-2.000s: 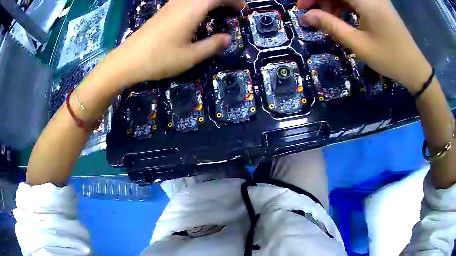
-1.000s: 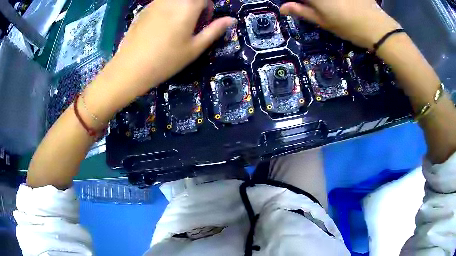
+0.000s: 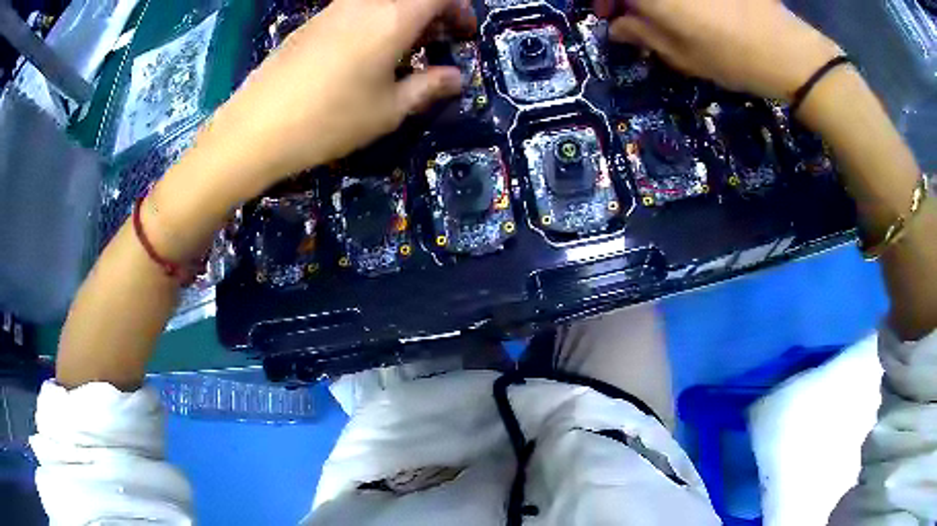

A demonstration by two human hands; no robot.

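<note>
The glossy black blister tray (image 3: 432, 318) lies in front of me with rows of camera modules in its pockets. One camera module (image 3: 571, 175) in the near row shows a greenish lens centre; the module behind it (image 3: 534, 62) has a dark lens. My left hand (image 3: 360, 77) is bare and arches over modules at the tray's upper left, thumb and fingers apart. My right hand (image 3: 699, 41) is bare at the upper right, fingertips near a module. Its fingers are partly cut off by the top edge. Whether either hand grips anything is hidden.
At the left, on the green mat (image 3: 190, 344), are a pale flat pack (image 3: 164, 87) and a small-parts tray (image 3: 128, 185), partly behind my left arm. A clear ribbed tray (image 3: 241, 399) lies below the bench edge. Translucent trays (image 3: 892, 62) stand at the upper right.
My left fingers have come down towards the modules and the thumb has shifted slightly left. My right hand moved inward and left earlier, and has now shifted slightly up. The tray appears slightly shifted left.
</note>
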